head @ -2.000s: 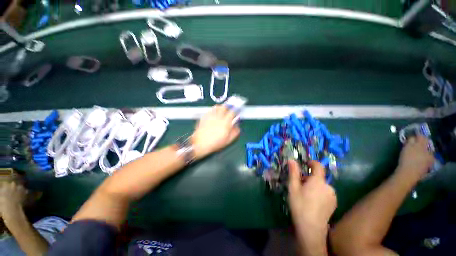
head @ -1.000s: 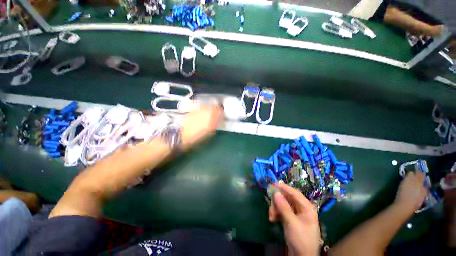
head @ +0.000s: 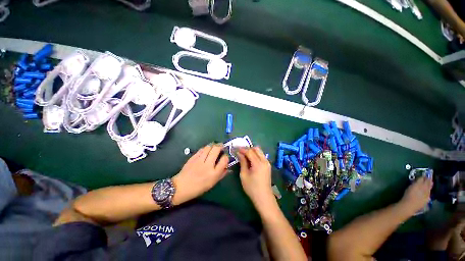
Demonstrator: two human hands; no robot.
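Note:
My left hand, with a watch on the wrist, holds a white plastic housing low over the green bench in front of me. My right hand is at the same housing, its thumb and fingers together at the solid end. Its fingers hide any small part between them. A single blue battery cell lies just beyond the housing. A heap of blue cells with circuit boards and dark wires lies to the right of my right hand.
A pile of white housings lies at the left, with more blue cells beyond. Past the pale rail, the belt carries two white housings and two fitted ones. Another person's hand works at the right.
My left hand has come back from the belt to the bench and holds a housing. My right hand has left the heap and joined it. The view has shifted and tilted.

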